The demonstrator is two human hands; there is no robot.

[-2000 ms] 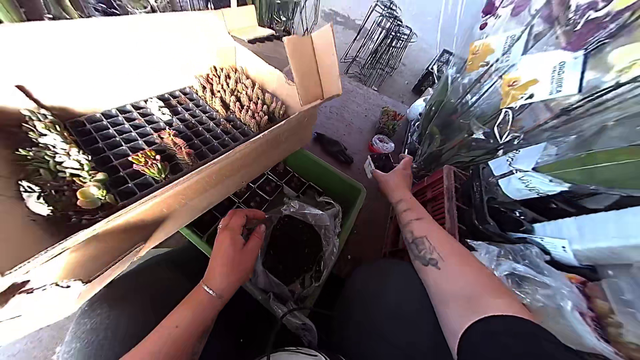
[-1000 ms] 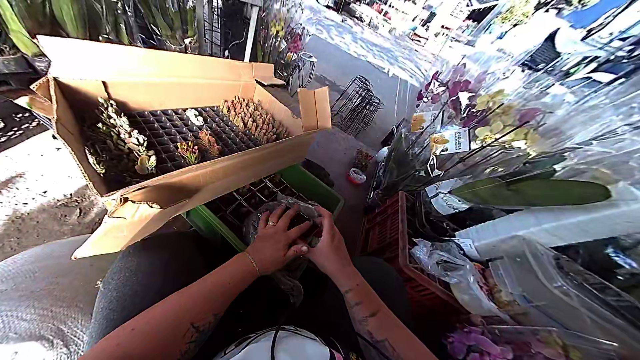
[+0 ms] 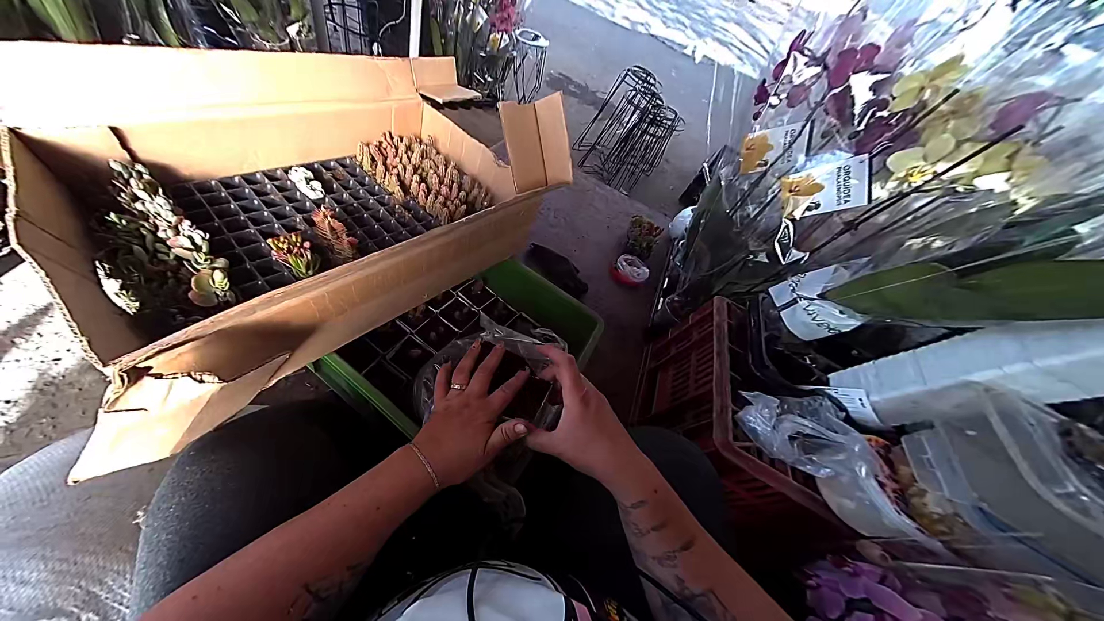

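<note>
My left hand (image 3: 470,418) lies with spread fingers over dark soil in a clear plastic bag (image 3: 496,332), which rests in a green crate (image 3: 552,306). On the bag's right side, my right hand (image 3: 573,414) has its fingers and thumb at the rim of a dark, square-looking pot (image 3: 533,398). Whether they grip the pot or only the plastic cannot be told. Black cell trays (image 3: 414,336) sit in the crate behind the bag. To the left, a cardboard box (image 3: 397,276) holds a black cell tray (image 3: 250,211) with several succulents (image 3: 423,177) in it.
A red plastic crate (image 3: 724,371) stands close on the right, with plastic-wrapped orchids (image 3: 923,155) behind it. Wire plant stands (image 3: 634,129) are on the ground ahead. A small potted plant (image 3: 642,237) and a red-and-white round item (image 3: 630,270) lie beyond the green crate.
My right hand has come from the small items on the ground, at the right, to the bag of soil. My left hand has moved from the bag's edge onto the soil. The view has shifted.
</note>
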